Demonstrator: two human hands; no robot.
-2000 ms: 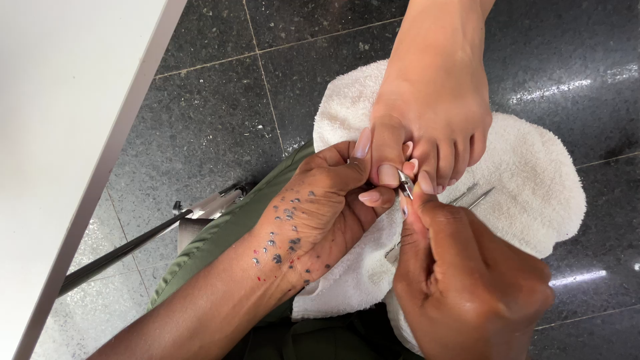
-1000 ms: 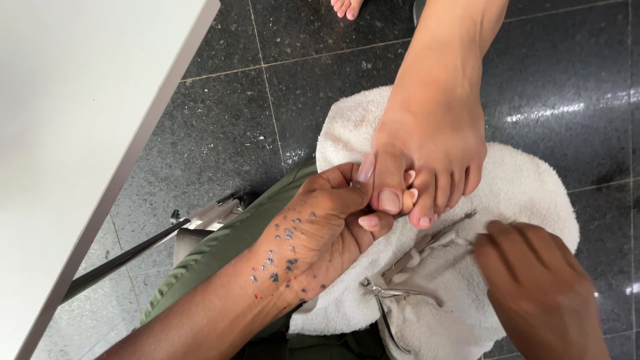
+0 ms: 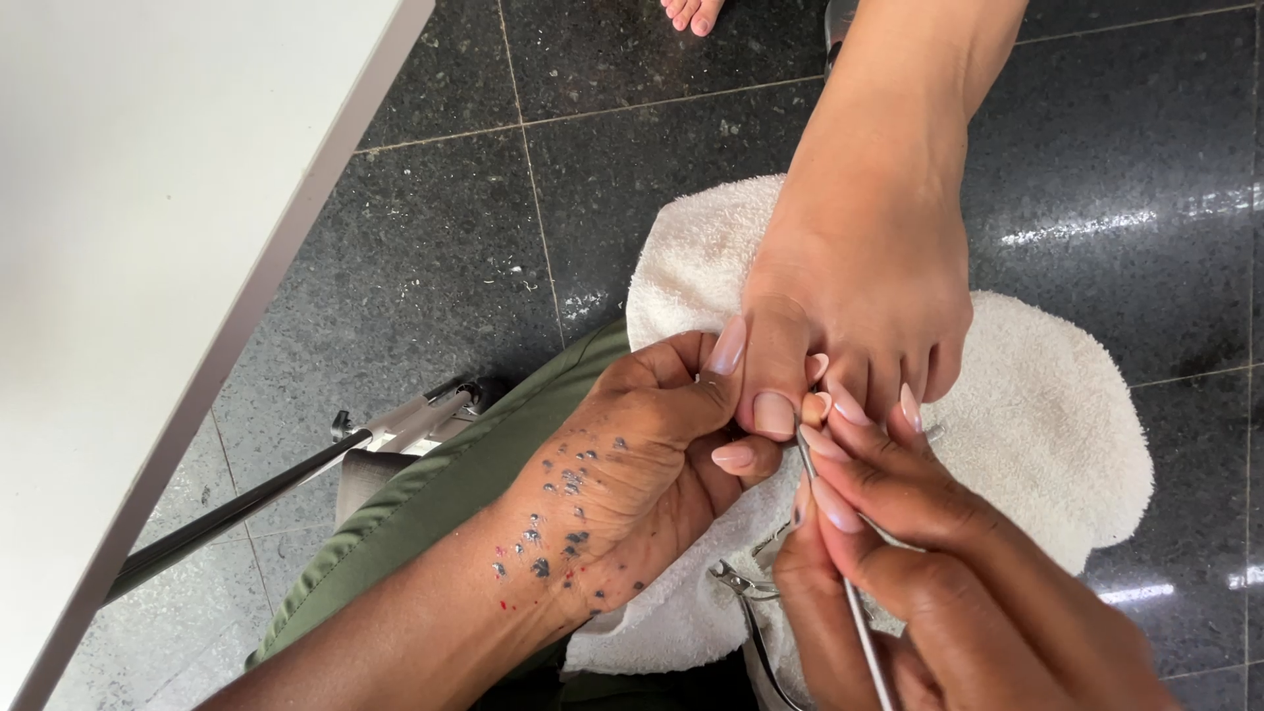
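Another person's bare foot (image 3: 874, 227) rests over a white towel (image 3: 1047, 425). My left hand (image 3: 632, 464), its wrist spotted with grey marks, grips the big toe (image 3: 775, 346) between thumb and fingers. A slim metal cuticle pusher (image 3: 857, 612) is held pen-like in my right hand (image 3: 918, 553), its tip at the side edge of the big toenail (image 3: 774, 415). My left fingertips show between the big toe and the second toe. Metal nippers (image 3: 739, 580) lie on the towel, partly hidden by my right hand.
A white tabletop (image 3: 197, 148) fills the upper left, with a dark metal bar (image 3: 237, 509) beneath it. My green-trousered leg (image 3: 444, 504) is under my left arm. Dark floor tiles (image 3: 425, 257) surround the towel. Toes of another foot (image 3: 693, 14) show at the top.
My right hand has gone from the nippers at the toenail, to the towel's right side, and back to the big toe with the cuticle pusher. The nippers now lie on the towel.
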